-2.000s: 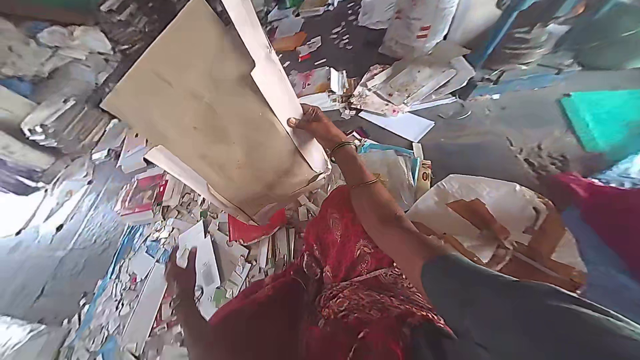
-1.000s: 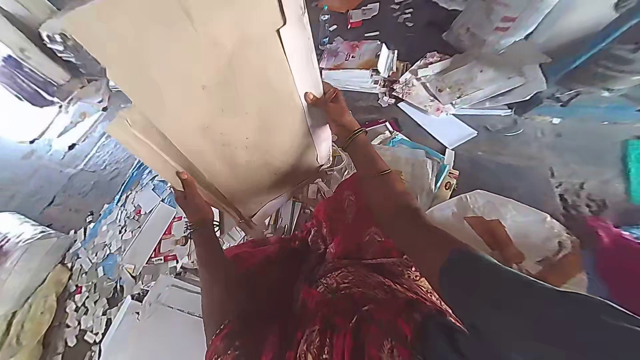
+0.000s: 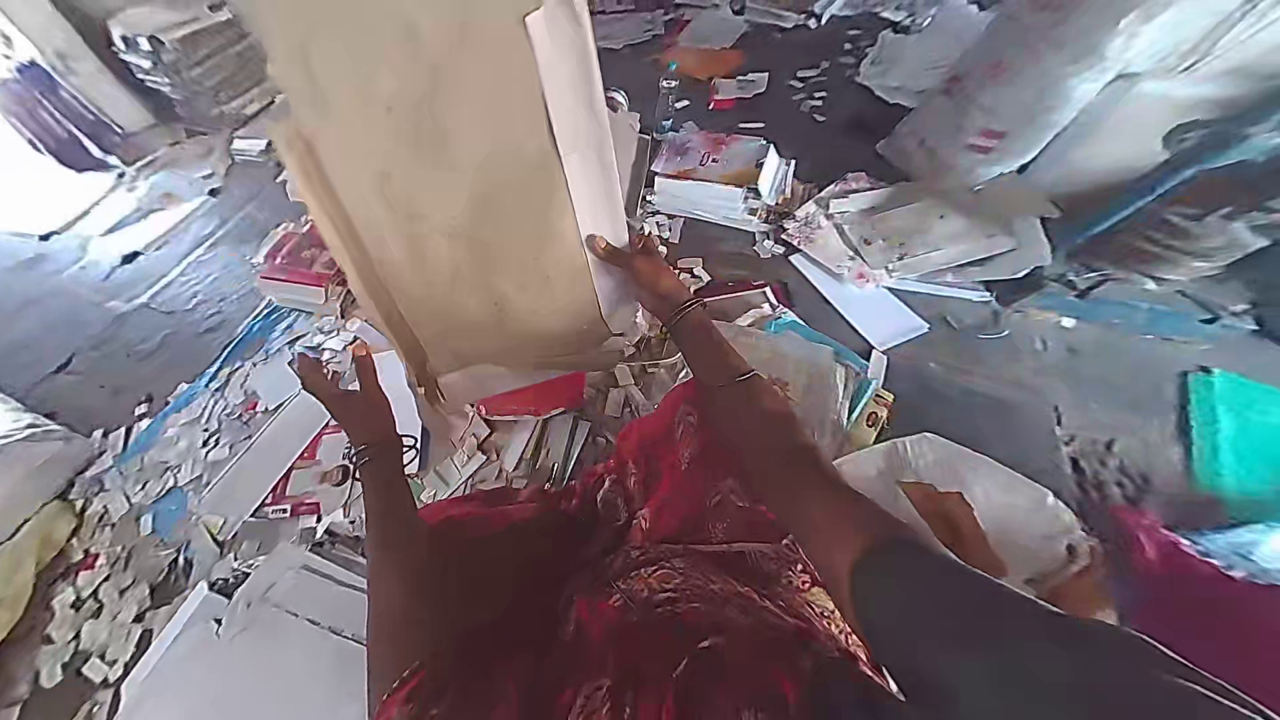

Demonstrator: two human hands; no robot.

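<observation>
A large tan cardboard sheet (image 3: 430, 180), folded along its sides, stands upright in front of me. My right hand (image 3: 645, 270) grips the white flap (image 3: 580, 140) at its right edge, thumb on the near face. My left hand (image 3: 350, 400) is raised by the lower left corner, fingers spread and holding nothing. Below the sheet lie a red card piece (image 3: 532, 396) and many small paper offcuts (image 3: 465, 460). A red patterned cloth (image 3: 700, 590) covers my lap.
A bundle of printed sheets (image 3: 715, 175) and a pile of flat papers (image 3: 920, 235) lie ahead on the right. A white sack (image 3: 970, 500) with brown patches is by my right arm. White boards (image 3: 270, 640) lie at lower left, and a green sheet (image 3: 1235, 440) at far right.
My left hand was at the sheet's lower left edge one second ago and is now off it with fingers spread. My right hand keeps its grip on the right flap.
</observation>
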